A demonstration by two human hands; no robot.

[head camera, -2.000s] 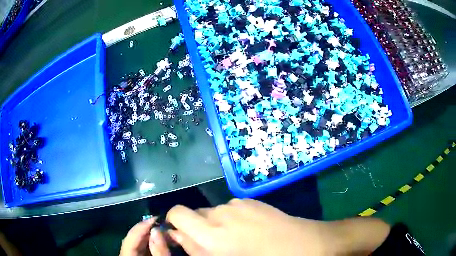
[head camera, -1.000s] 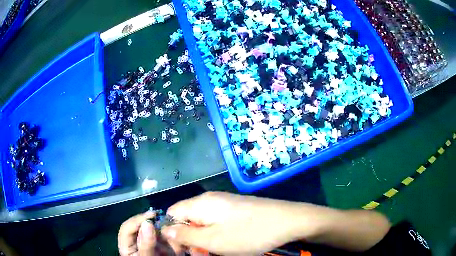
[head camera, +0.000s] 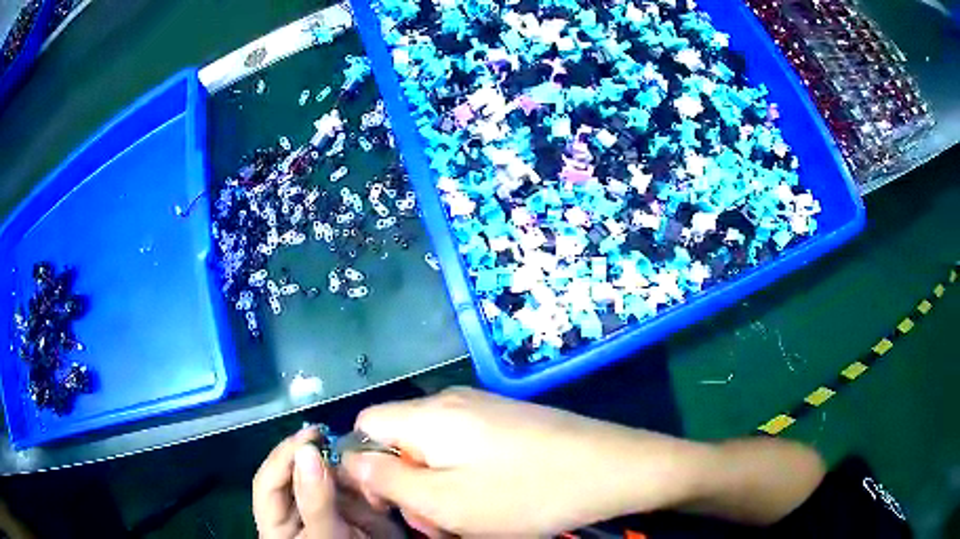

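My left hand (head camera: 300,493) is at the bottom edge, partly cut off, pinching a small assembly (head camera: 324,442) with blue and dark bits, mostly hidden by the fingers. My right hand (head camera: 463,463) is closed around a utility knife (head camera: 381,446). The knife's metallic front end points left, close beside the assembly. Orange parts of its handle show between and below the fingers. Whether the blade touches the assembly cannot be told.
A large blue bin (head camera: 674,311) holds turquoise, white, black and pink cross-shaped parts. A shallow blue tray (head camera: 126,253) at left holds a dark cluster (head camera: 51,342). Small clear plates (head camera: 279,216) lie between them. A clear blister tray (head camera: 858,90) stands far right. Yellow-black tape (head camera: 853,371) marks the floor.
The knife has come into view in my right hand; at first only dark bits showed between the fingers. Both hands stay together near the bench edge. The view has shifted slightly.
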